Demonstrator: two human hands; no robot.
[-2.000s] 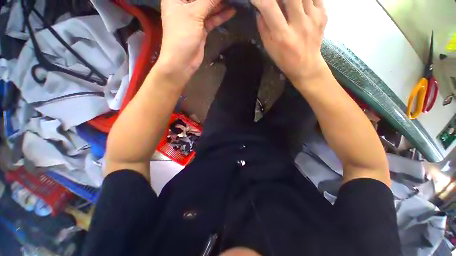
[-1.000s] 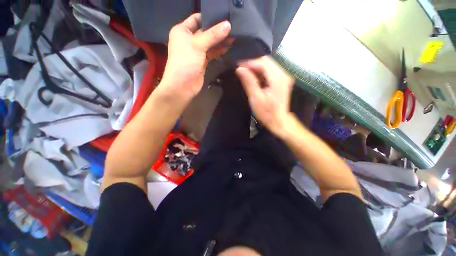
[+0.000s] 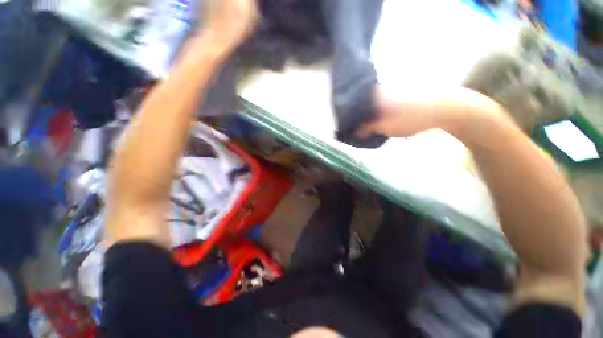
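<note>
The dark grey jacket (image 3: 355,49) hangs over the white machine table (image 3: 301,92) at the top middle; the frame is blurred. My right hand (image 3: 390,117) is at the lower end of a narrow dark grey sleeve and holds it above the table's front part. My left hand (image 3: 228,16) is at the top edge beside the dark cloth, partly cut off and blurred; its fingers and any hold on the cloth cannot be made out.
The table's green rounded edge (image 3: 311,148) runs slantwise in front of me. A red crate (image 3: 254,204) with pale cloth stands below left, with a small red basket (image 3: 268,264) near it. A green and cream box (image 3: 572,140) is at the right.
The view has swung, and the table now lies across the front. The jacket and both hands have moved over it. My right hand has gone from near the cloth onto the sleeve end.
</note>
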